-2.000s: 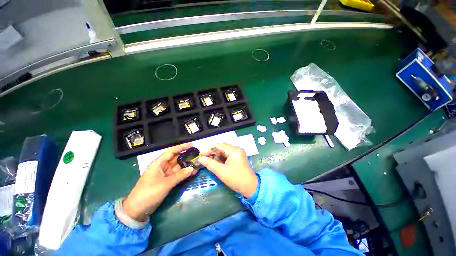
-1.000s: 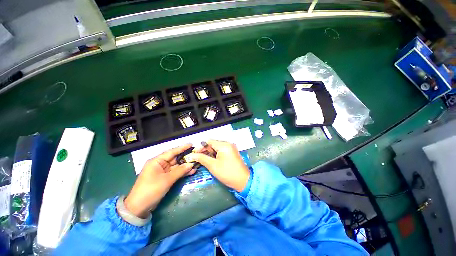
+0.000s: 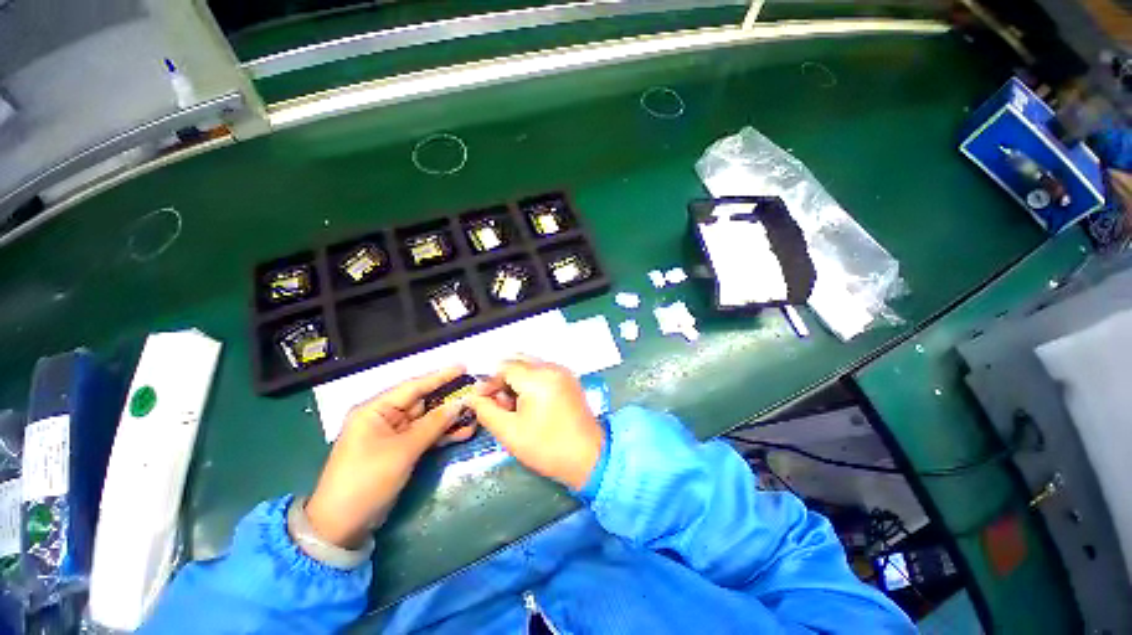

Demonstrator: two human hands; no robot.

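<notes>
My left hand (image 3: 379,449), with a pale band at the wrist, holds a small dark electronic module (image 3: 452,392) between thumb and fingers. My right hand (image 3: 541,419) meets it there, its thumb and fingertips pinched at the module's upper right side; whether a tool or small piece is between them cannot be told. The fingers hide most of the module. A shiny blue-and-white backing sheet (image 3: 478,464) lies under the hands. Behind them is a black component tray (image 3: 428,319) with modules in its pockets; one front-row pocket, second from the left, holds none.
A white paper strip (image 3: 360,395) lies between tray and hands. White liner scraps (image 3: 677,320) sit right of the tray, then a black box (image 3: 795,254) with white paper and a clear plastic bag (image 3: 857,275). A white packet (image 3: 155,459) and blue packet (image 3: 85,428) lie left, a blue box (image 3: 1024,155) far right.
The view has shifted slightly. My right fingers have moved from spread beside the module to pinched close against it, and the module is more covered than two seconds ago. My left hand keeps its hold.
</notes>
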